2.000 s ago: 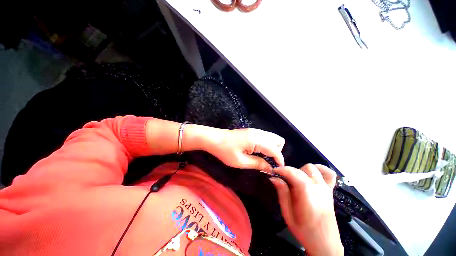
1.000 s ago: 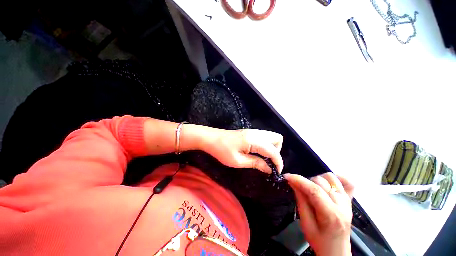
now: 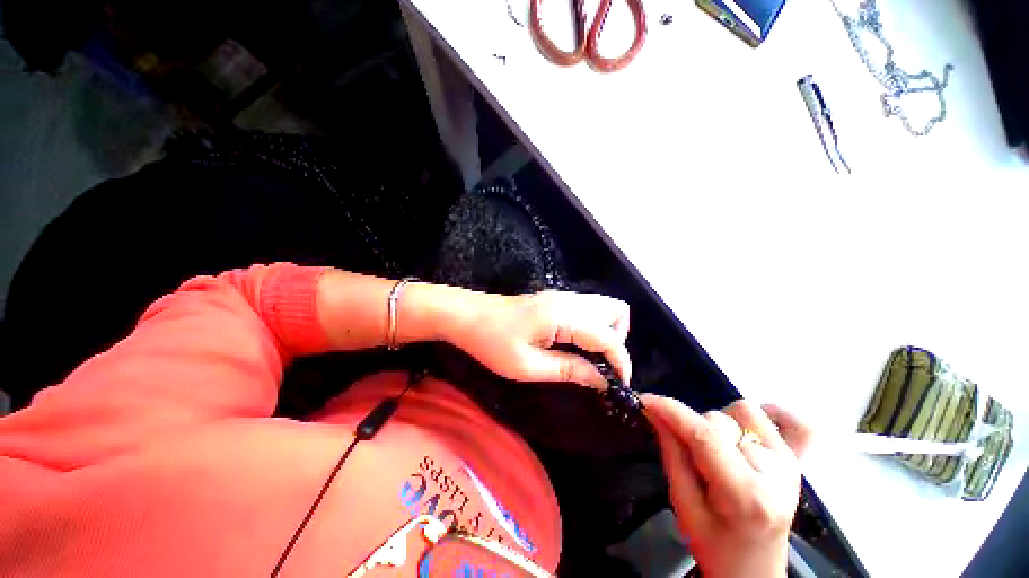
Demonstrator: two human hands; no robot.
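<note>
The black garment [image 3: 508, 243] lies over my lap, with a glittering beaded trim [image 3: 621, 402] along its edge. My left hand [image 3: 542, 336] is shut on the garment edge, the trim showing at its thumb and fingers. My right hand [image 3: 728, 469] is just right of it, thumb and forefinger pinched together at the trim's end. A needle or thread at the right fingertips is too small to make out, so what the right hand holds cannot be told.
On the white table [image 3: 722, 226] lie red-handled scissors [image 3: 615, 57], a dark phone-like rectangle [image 3: 750, 14], silvery snips [image 3: 825, 124] and a metal chain [image 3: 903, 90]. A striped green bundle [image 3: 925, 412] with a white band sits near the table's corner. The table edge runs beside my hands.
My right hand has moved slightly right and down from the left hand, uncovering some beaded trim. My left hand keeps its hold. The view has shifted, showing more of the scissors and the dark rectangle.
</note>
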